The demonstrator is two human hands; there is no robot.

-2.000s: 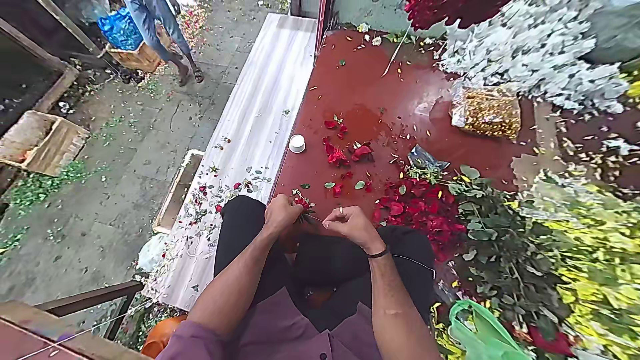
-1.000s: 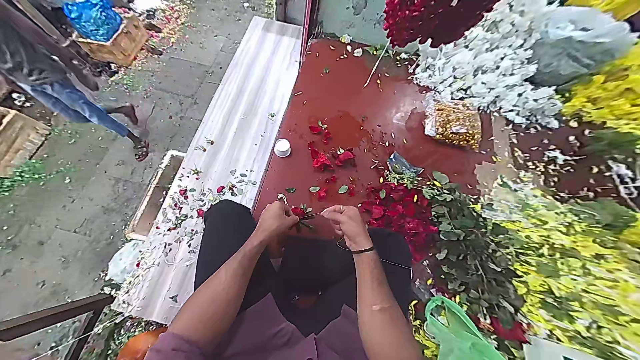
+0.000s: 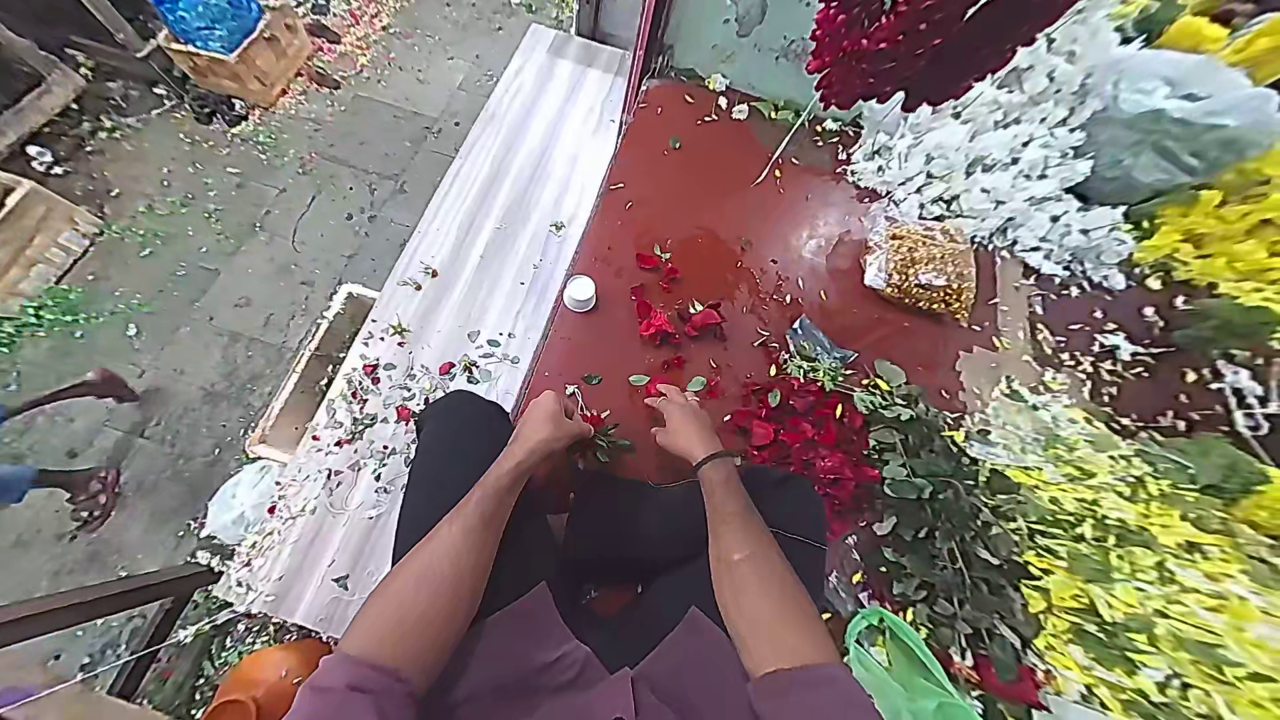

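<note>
My left hand is closed on a small bunch of red flowers with green leaves, which sticks out to its right. My right hand is held a little to the right of the bunch, fingers apart, over the red surface. Beyond the hands lie loose red rose heads and a few leaves. A white round container, perhaps a spool, stands near the red surface's left edge. A heap of red roses lies just right of my right hand.
Leafy stems, yellow flowers and a green plastic bag are at the right. Farther back are a bag of golden material and white flowers. A white board with scattered petals runs along the left. A person's feet show far left.
My right hand has risen away from my lap toward the loose roses, and its fingers have spread. The person at the left has moved down toward the view's left edge.
</note>
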